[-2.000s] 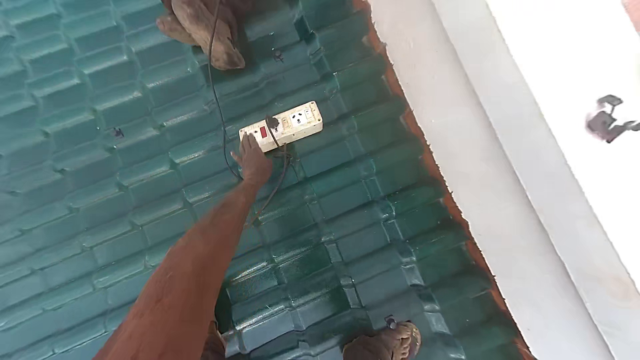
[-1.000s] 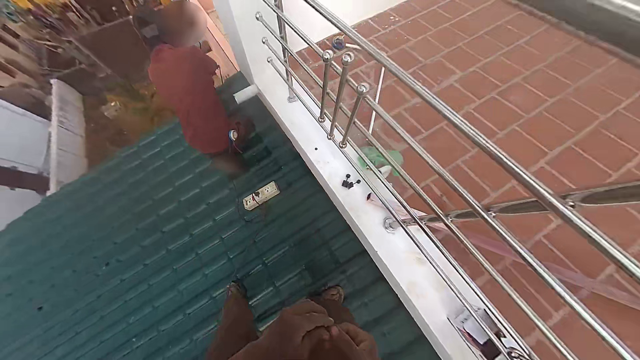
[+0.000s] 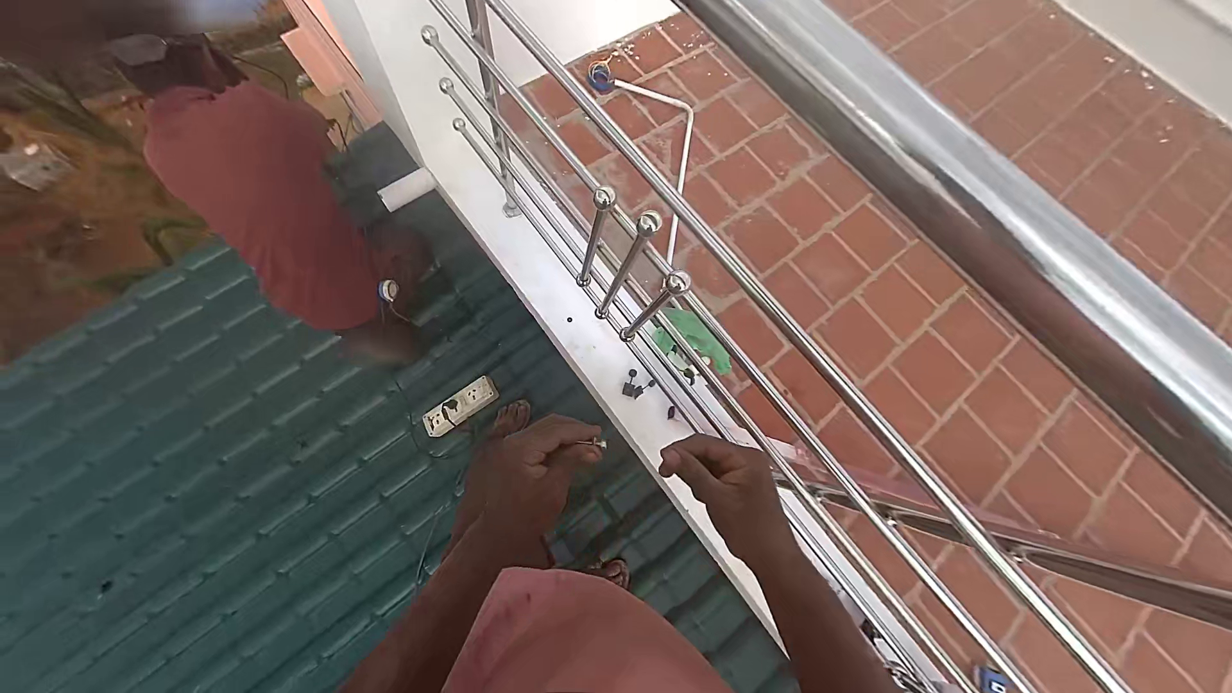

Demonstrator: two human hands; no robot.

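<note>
My left hand [image 3: 539, 462] pinches a small metal screw or similar fastener [image 3: 594, 443] between thumb and forefinger, its end pointing right. Facing it, my right hand [image 3: 722, 476] is curled above the white ledge, thumb against the fingers; whether something tiny is between them I cannot tell. On the green tiled roof, up and left of my left hand, lies a white power strip [image 3: 460, 406] with a dark plug and cable. Small black parts [image 3: 635, 385] rest on the white ledge [image 3: 577, 332], above and left of my right hand.
Another person [image 3: 260, 202] in a red shirt crouches on the roof at upper left. A stainless steel railing [image 3: 770, 327] runs along the ledge. Beyond it, a green plastic bag [image 3: 695, 339] and a white conduit [image 3: 685, 154] lie by red floor tiles [image 3: 847, 327]. A short white pipe [image 3: 407, 190] juts from the wall.
The hand at the power strip two seconds ago is no longer there. My hands were close together one second ago and are now apart. The view has swung up to the railing.
</note>
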